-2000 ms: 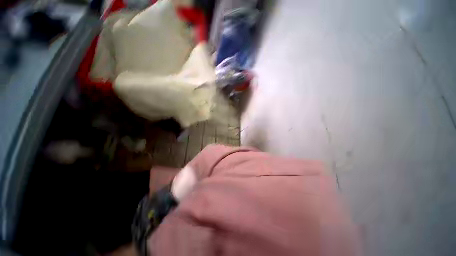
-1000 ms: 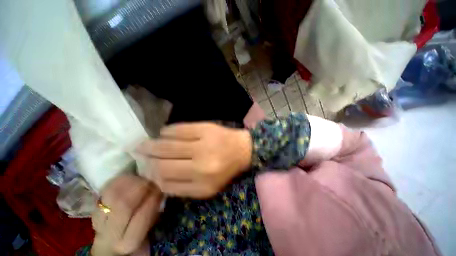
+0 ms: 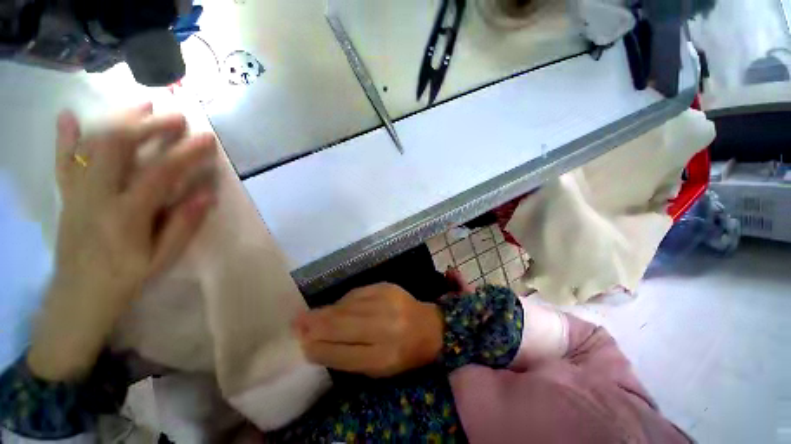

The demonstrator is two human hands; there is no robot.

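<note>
A cream fabric piece [image 3: 247,321] runs from the lamp glow under the sewing machine head [image 3: 152,52] down over the table edge to my lap. My left hand [image 3: 121,199], blurred, is over its upper part, palm down with fingers apart, just below the machine head. My right hand [image 3: 373,329] is below the table edge, fingers bunched, fingertips at the fabric's right edge; it appears to pinch it. The needle area is lost in glare.
Silver tweezers [image 3: 369,87] and black thread snips [image 3: 441,52] lie on the machine bed, right of the fabric. Dark-handled tools [image 3: 640,52] are at the table's right end. Cream pieces [image 3: 598,225] hang over a red bin [image 3: 692,186] beyond the measuring-tape edge [image 3: 416,217].
The view has swung up to the tabletop. The fabric, earlier held by both hands above my lap, now reaches the machine. My left hand has moved up and opened; my right hand stays low.
</note>
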